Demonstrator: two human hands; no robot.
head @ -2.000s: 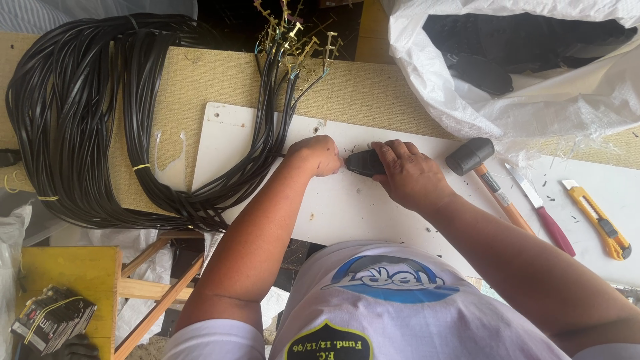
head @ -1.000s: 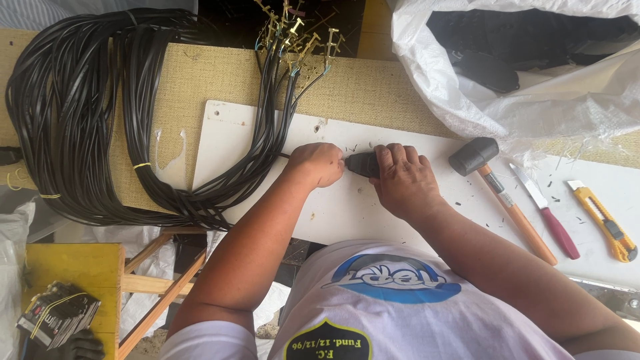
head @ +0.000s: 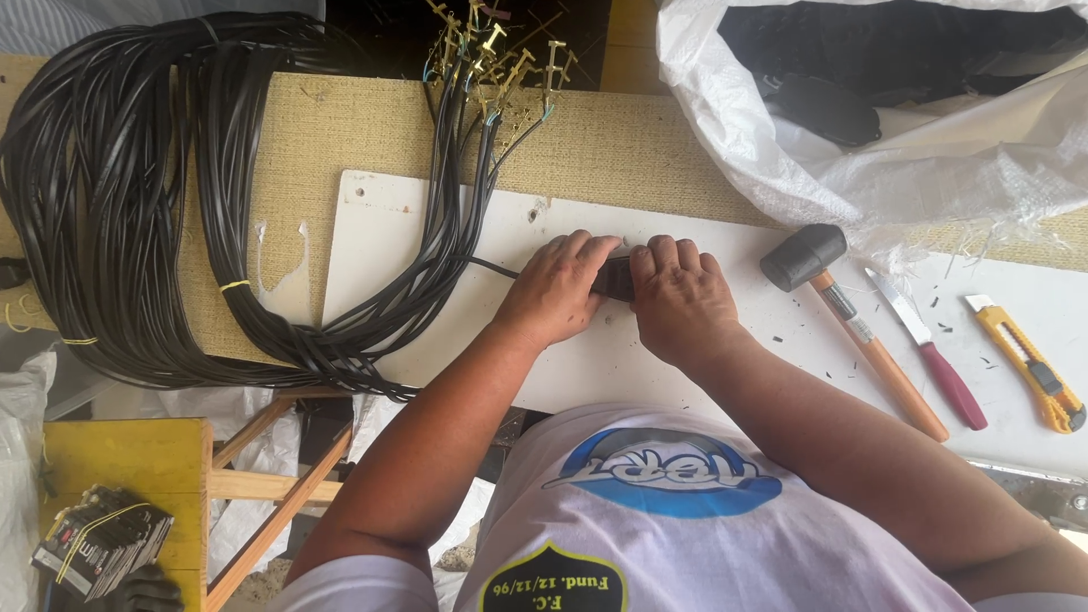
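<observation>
Both hands hold a dark, flat piece (head: 615, 279) just above the white board (head: 595, 357); what it is exactly cannot be told. My left hand (head: 557, 289) grips its left end, where one black cable (head: 491, 267) runs in under the fingers. My right hand (head: 682, 293) is closed over its right end, thumb and fingers hiding much of it. That cable comes from a large bundle of black cables (head: 229, 187) at the left, tied with yellow bands. At the bundle's far ends, brass-coloured metal terminals (head: 493, 51) stick out over the table's far edge.
Right of my hands lie a rubber mallet (head: 850, 319), a knife with a dark red handle (head: 931, 353) and a yellow utility knife (head: 1024, 361), among black scraps. A white woven sack (head: 765, 161) with dark pieces stands beyond. Banded cards (head: 102, 544) sit on a yellow surface at lower left.
My left hand has shifted from beside the dark piece's left end onto it, and its fingers now meet those of my right hand. The tools lie where they were.
</observation>
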